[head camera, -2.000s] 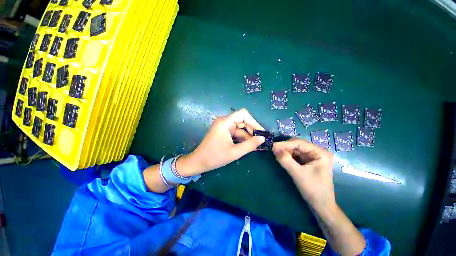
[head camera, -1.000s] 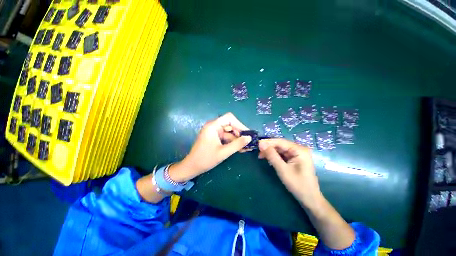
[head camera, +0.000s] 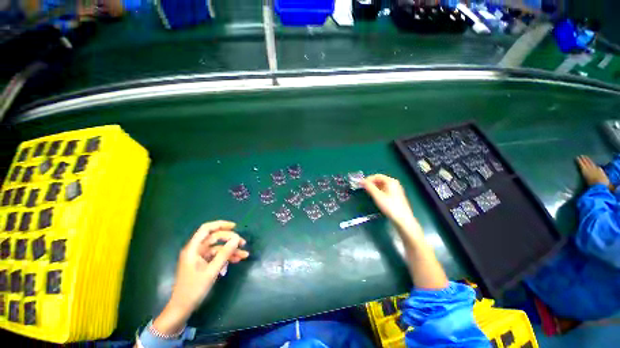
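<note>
Several small dark circuit boards with pale specks (head camera: 313, 211) lie in a loose group on the green bench. My right hand (head camera: 389, 197) reaches to the right end of the group, its fingertips pinching the edge of a paler-looking board (head camera: 355, 179). My left hand (head camera: 212, 257) is above the bench, left of and nearer than the boards, with fingers curled. A tiny pale bit shows below its fingertips; whether it is held cannot be told. A long thin white item (head camera: 359, 221) lies below the boards.
A tall yellow tray stack (head camera: 129, 231) with dark modules stands at left. A black tray (head camera: 506, 234) with grey and dark pieces lies at right. Another person's hand (head camera: 593, 171) rests at far right. Yellow trays (head camera: 506, 316) sit below the front edge. A metal rail (head camera: 340, 80) crosses behind.
The view has tilted up, showing the rail and black tray. My hands have parted: the right has moved to the boards, the left away. The dark piece between them no longer shows there.
</note>
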